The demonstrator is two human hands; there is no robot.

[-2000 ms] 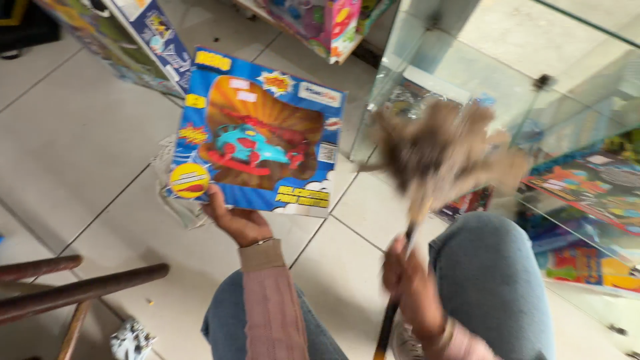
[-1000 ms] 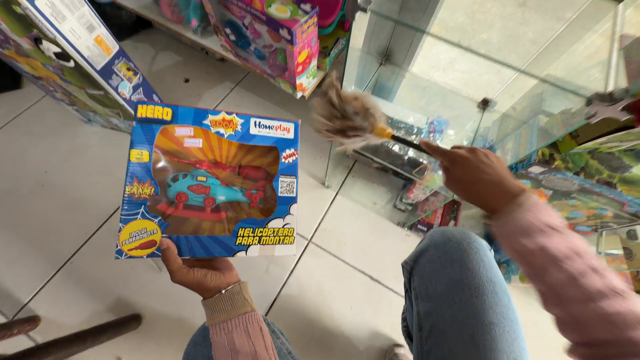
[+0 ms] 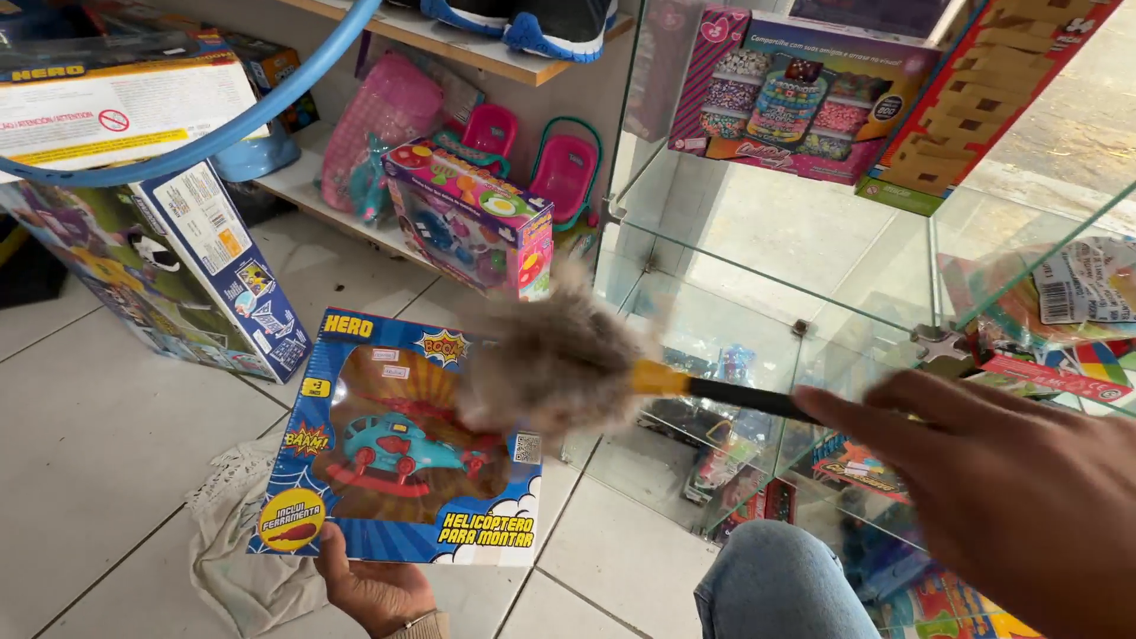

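Observation:
My left hand (image 3: 377,581) holds a boxed toy helicopter kit (image 3: 399,444) by its bottom edge, the windowed front facing me. Through the window a teal and red helicopter (image 3: 399,448) shows. My right hand (image 3: 958,470) grips the black handle of a feather duster (image 3: 559,364), with the index finger stretched along it. The blurred feathers cover the upper right part of the box front; whether they touch it cannot be told. A yellow collar (image 3: 658,379) joins feathers and handle.
Glass shelving (image 3: 781,306) with boxed toys stands on the right. A bead kit box (image 3: 799,98) and a block tower box (image 3: 985,98) are on its upper shelf. A pink toy box (image 3: 470,217) sits on a low shelf. A large box (image 3: 222,266) stands left; a white cloth (image 3: 253,550) lies on the tiles.
The duster has moved left from beside the box to over its upper right front. My left hand still holds the box. The view has shifted, showing more of the shelves.

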